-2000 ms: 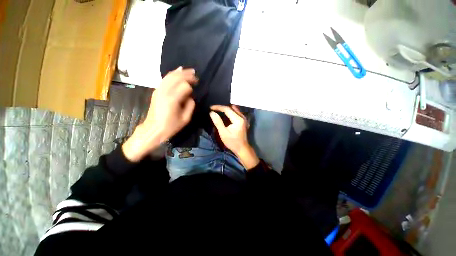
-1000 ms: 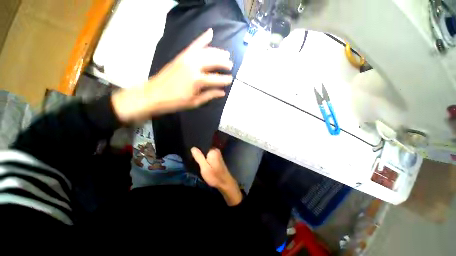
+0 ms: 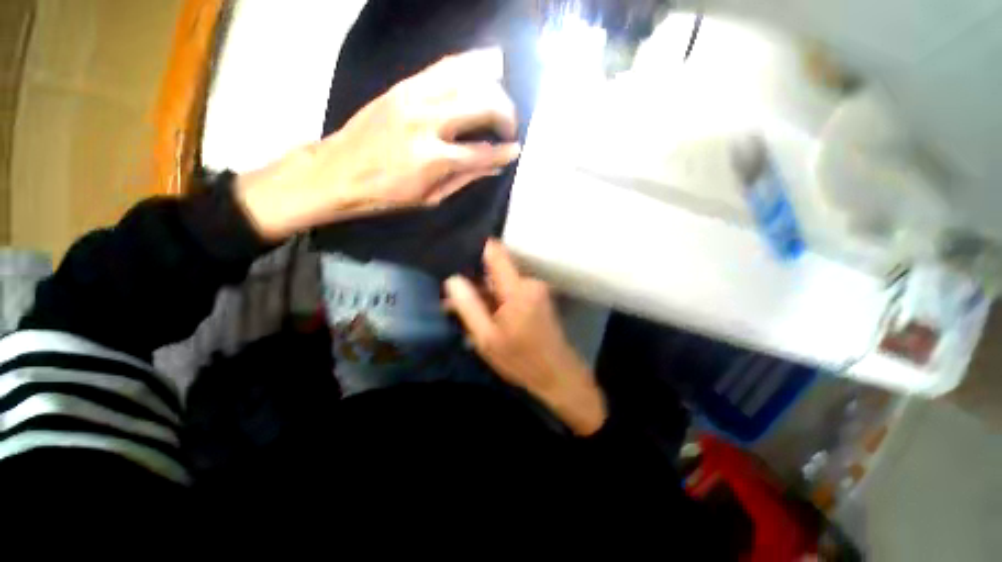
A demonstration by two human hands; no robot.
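Note:
Black fabric lies over the table's front edge, its far end under the bright lamp glare by the needle area. My left hand rests on top of it, fingers bent, fingertips at the fabric's right edge. My right hand is below the table edge, thumb and index finger at the fabric's lower right corner, seeming to pinch it. The needle and presser foot are lost in glare. Blue-handled thread snips, blurred, lie on the white table.
The off-white machine head fills the upper right. Cardboard with orange tape is at the left. A blue plastic basket and a red object are low at the right, under and beyond the table.
My left hand's spread fingers have bent in at the fabric's right edge. My right hand has come up to the fabric's lower corner. The view has turned slightly.

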